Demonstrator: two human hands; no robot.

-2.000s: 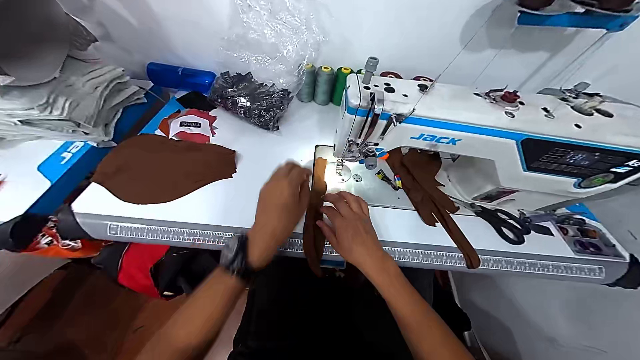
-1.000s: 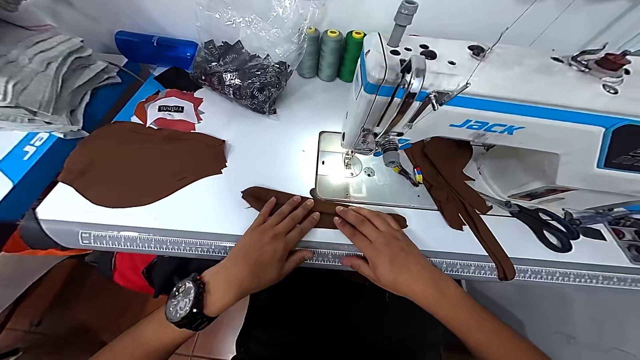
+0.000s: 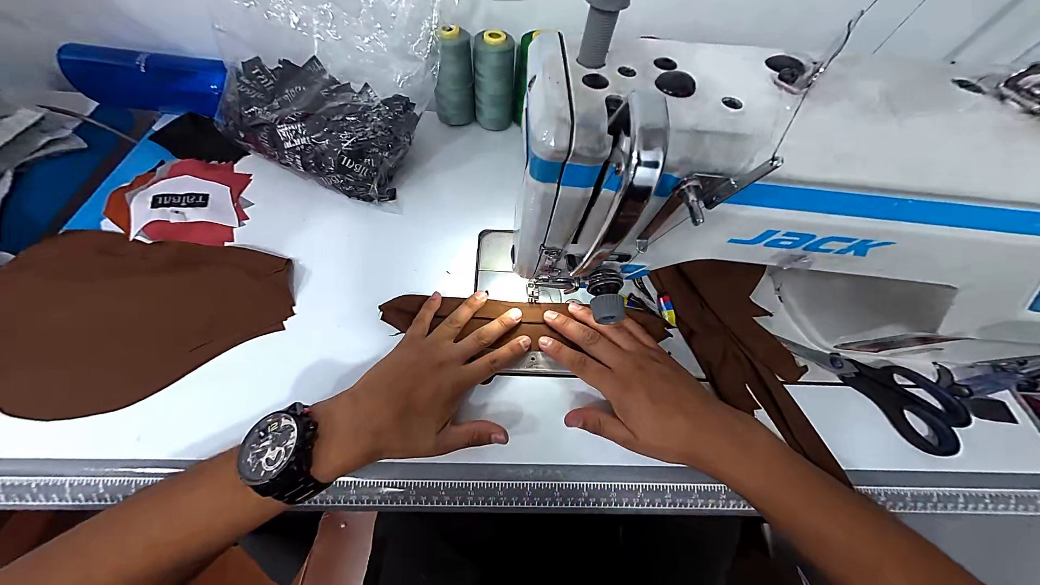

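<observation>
A narrow folded strip of brown fabric [image 3: 528,313] lies crosswise in front of the needle area of a white Jack sewing machine [image 3: 699,203]. My left hand [image 3: 431,374] rests flat on the strip's left part, fingers spread. My right hand [image 3: 634,374] lies flat on its right part, fingers spread too. Neither hand grips it; the fingertips press on top, close to the presser foot [image 3: 534,290]. Under the hands the metal needle plate [image 3: 496,256] is partly covered. A larger brown fabric piece [image 3: 146,317] is spread at the left.
More brown fabric [image 3: 723,325] hangs over the table edge at right, beside black-handled scissors [image 3: 902,398]. Behind stand thread cones [image 3: 493,81] and a plastic bag of black labels [image 3: 325,130]. Red and white fabric pieces [image 3: 187,203] lie at left. A ruler strip [image 3: 536,494] runs along the front edge.
The brown strip pointed towards me two seconds ago and now lies crosswise. From one second ago, the strip and both hands are nearer the presser foot. The view has moved closer.
</observation>
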